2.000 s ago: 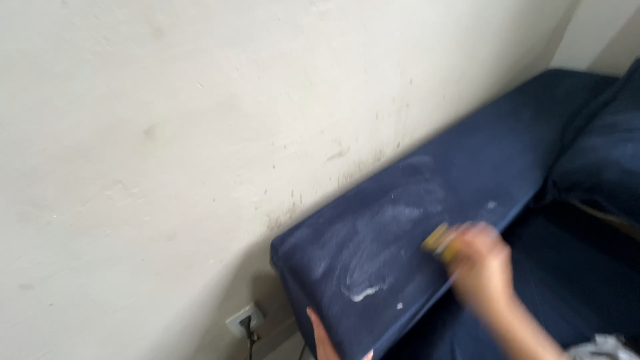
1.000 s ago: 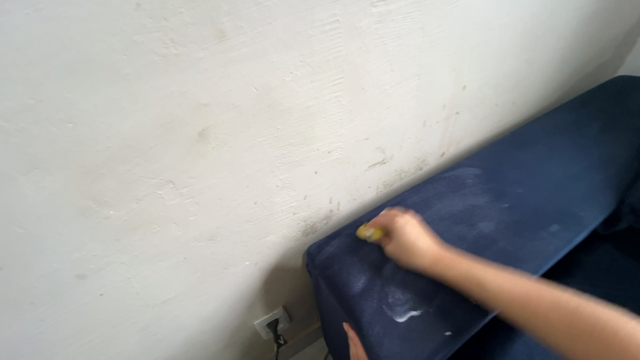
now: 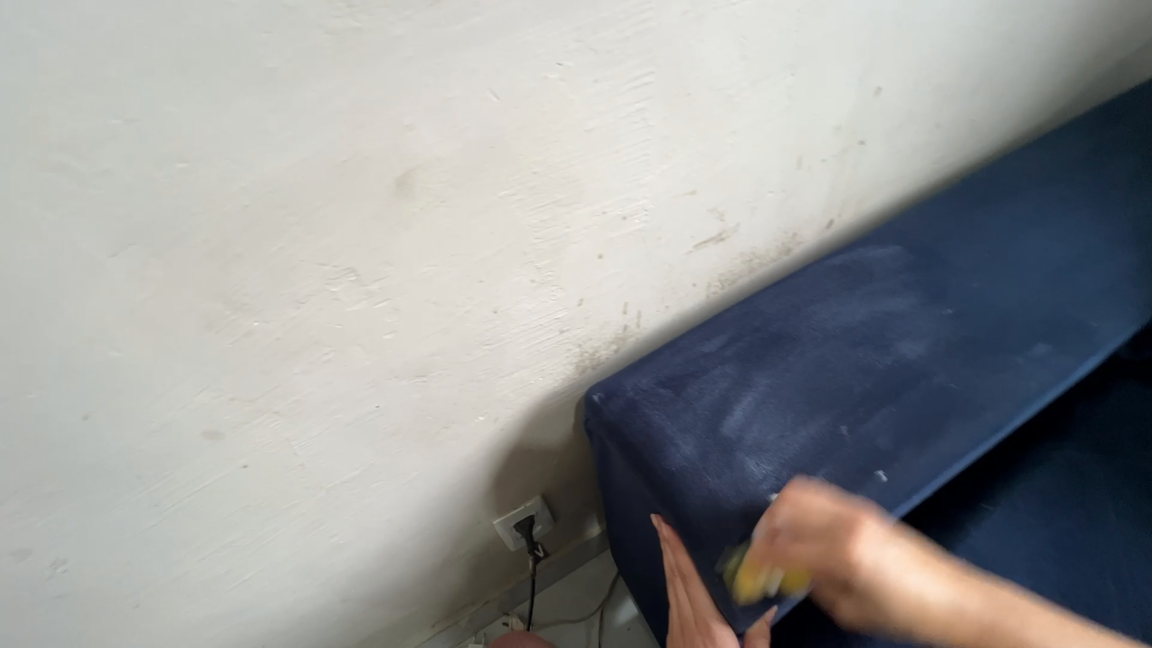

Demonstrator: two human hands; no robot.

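Observation:
A dark blue fabric sofa point(image 3: 1008, 261) stands along the wall, with whitish smears on the flat top of its armrest or backrest; which part it is I cannot tell. My right hand point(image 3: 819, 549), blurred, grips a yellow sponge or brush point(image 3: 760, 576) against the near front corner of that top. Just left of it, my left hand point(image 3: 688, 594) lies with extended fingers against the sofa's end face, thumb apart, holding nothing visible. Small white specks of foam or residue point(image 3: 880, 475) show on the fabric near the front edge.
A pale, rough wall point(image 3: 360, 270) with dark stains runs behind the sofa. Low on it, a black plug sits in a white wall socket point(image 3: 524, 524), its cable point(image 3: 532, 594) hanging to the floor. More cables lie on the light floor point(image 3: 585, 589) beside the sofa's end.
My right hand has moved with the yellow thing from the wall-side edge of the sofa top to the near front corner, beside my left hand. The white foam blob there earlier no longer shows.

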